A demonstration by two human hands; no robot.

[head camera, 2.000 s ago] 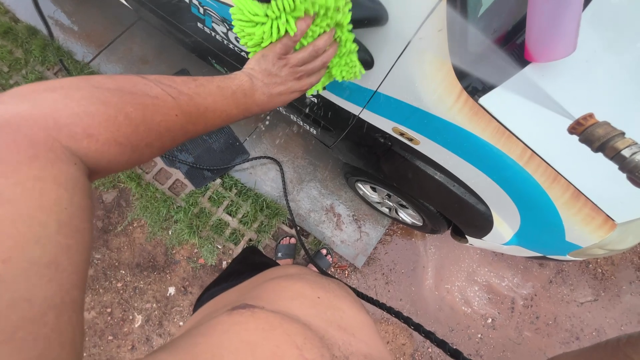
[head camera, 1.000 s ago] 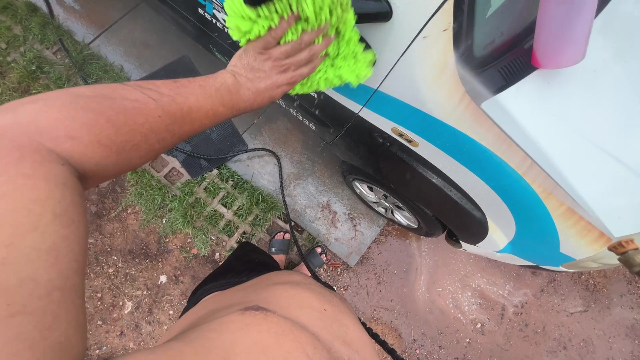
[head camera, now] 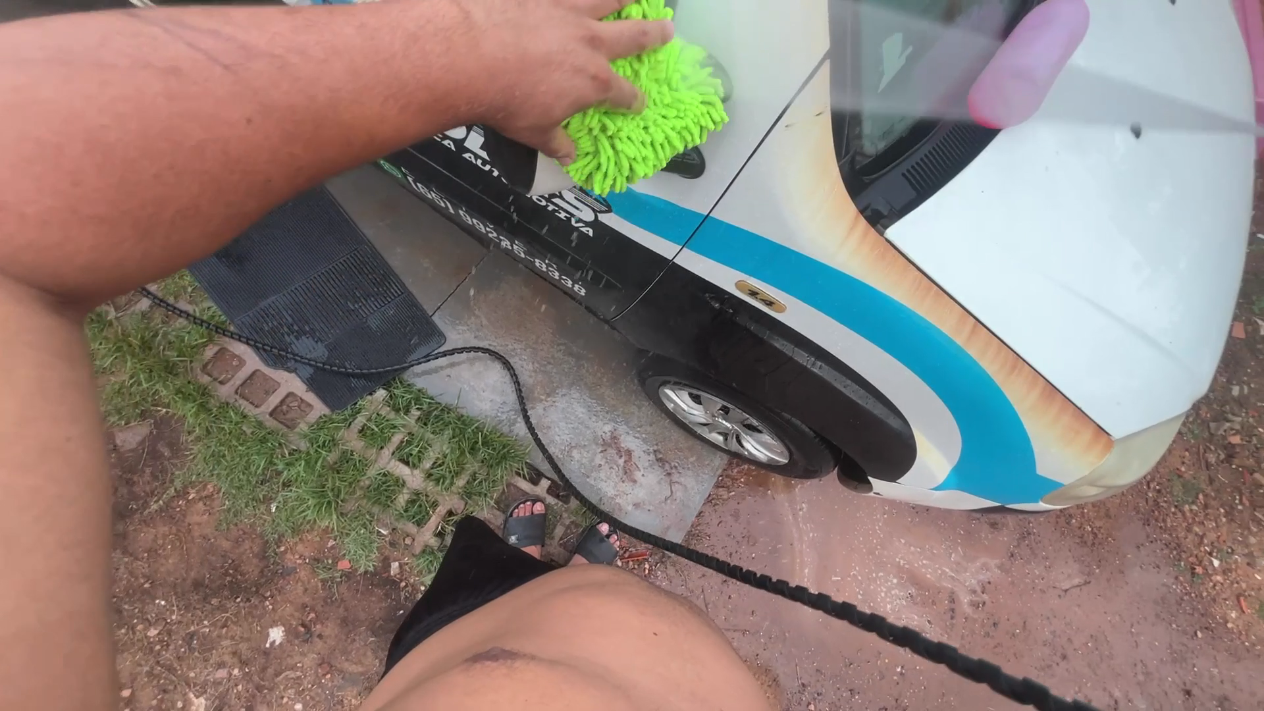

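My left hand (head camera: 563,74) grips a bright green chenille microfiber wash mitt (head camera: 647,114), its fingers spread over the top. The mitt lies against the side of a white, black and blue car (head camera: 820,267), beside a black door handle or mirror part (head camera: 686,163); which one, I cannot tell. Drops fall below it along the black lower door, which bears writing. My right hand is out of view. A faint spray crosses from the right edge over the windshield (head camera: 889,79) and a blurred pink bottle-like object (head camera: 1027,64) by the white hood (head camera: 1086,217).
A black hose (head camera: 523,415) curves past my sandaled feet (head camera: 525,523) and runs to the lower right. A dark ribbed mat (head camera: 326,296) lies on the wet concrete slab (head camera: 592,434). Grass pavers (head camera: 395,464) border it. The front wheel (head camera: 726,425) stands near wet reddish ground (head camera: 889,583).
The brass-coloured nozzle seen at the right edge has left the view. The pink object has tilted. My left hand stays on the mitt; the view has shifted.
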